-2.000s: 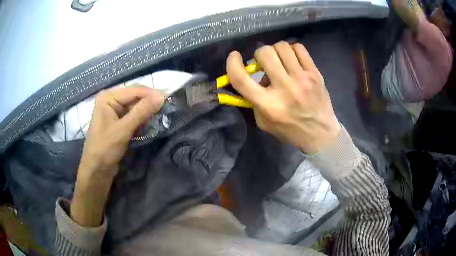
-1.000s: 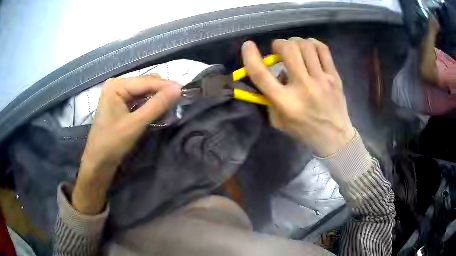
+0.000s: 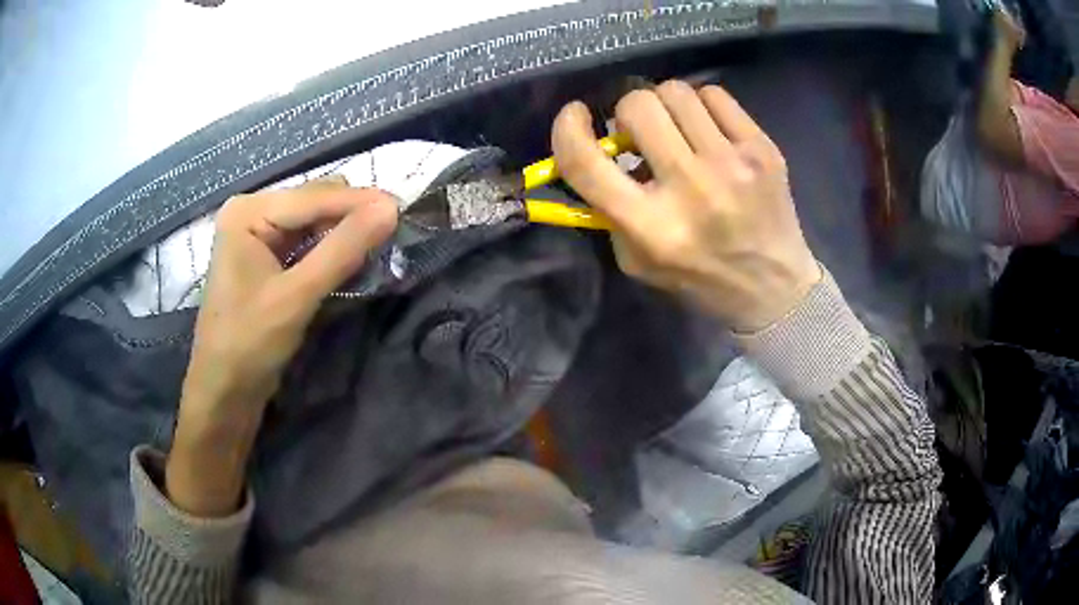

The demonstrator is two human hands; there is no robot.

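Observation:
The dark grey garment [image 3: 402, 378] lies over my lap against the table edge, its white quilted lining [image 3: 172, 270] showing behind my left hand. My left hand [image 3: 290, 260] pinches the zipper between thumb and index finger; the pinched part is hidden by the fingertips. A toothed line of the zipper [image 3: 346, 292] shows just below the fingers. My right hand [image 3: 692, 207] is closed around the yellow handles of the cutting pliers [image 3: 479, 203]. The plier jaws point left, close to my left fingertips. I cannot tell if they touch the teeth.
The white table [image 3: 130, 83] curves across the top, its edge wrapped in stitched grey tape [image 3: 414, 85]. More quilted lining [image 3: 728, 449] shows below my right wrist. A person in pink [image 3: 1041, 154] is at the upper right. Dark items lie at the lower right.
Compared with one second ago, both hands and the pliers sit slightly further left in the picture. Both grips stay the same.

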